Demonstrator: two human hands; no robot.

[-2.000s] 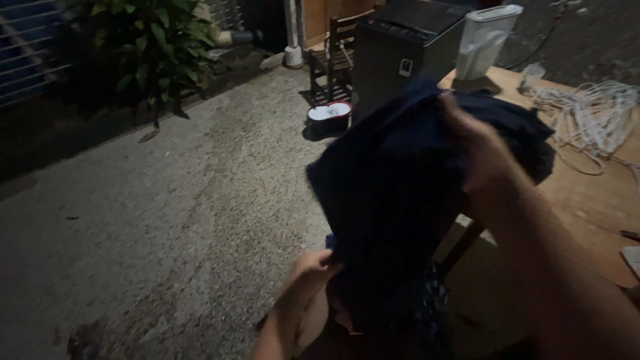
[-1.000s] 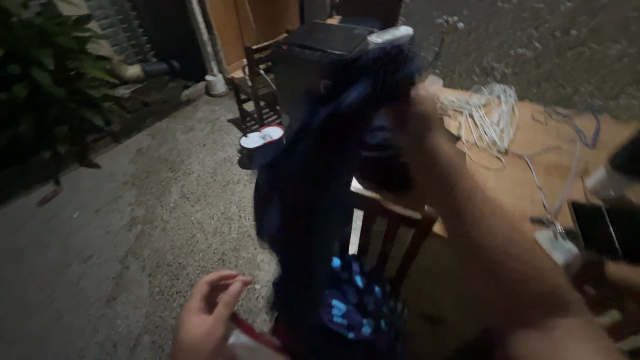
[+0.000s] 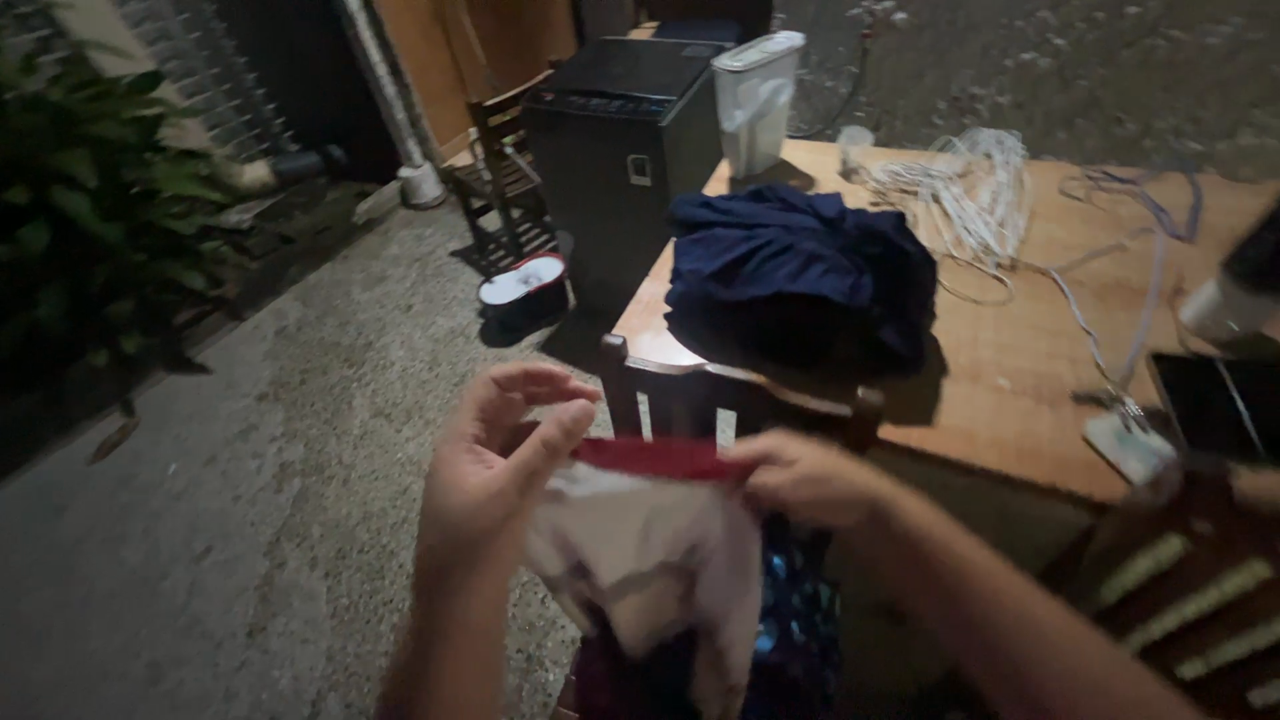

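A light cloth garment with a red waistband (image 3: 650, 560) hangs between my two hands, slightly blurred. My right hand (image 3: 800, 480) pinches the right end of the red band. At its left end is my left hand (image 3: 510, 430), thumb and fingers curled round the band's edge. Below, dark cloth with shiny blue patches (image 3: 795, 600) shows behind the garment. Beyond my hands, a pile of dark blue cloth (image 3: 800, 270) lies on the near left corner of the wooden table (image 3: 1000, 400), just behind a wooden chair's backrest (image 3: 740, 395).
A black appliance (image 3: 620, 150), a lidded clear plastic container (image 3: 757, 105), a bundle of white cord (image 3: 960, 190) and a power strip (image 3: 1130, 450) are ahead and right. A mop bucket (image 3: 525, 290) and another chair (image 3: 505, 170) stand on the concrete floor. Leafy plants (image 3: 90, 190) are at left.
The dark blue cloth, held in my right hand earlier, now lies on the table, let go. Both my hands are now at the red-banded garment. The view has turned rightward.
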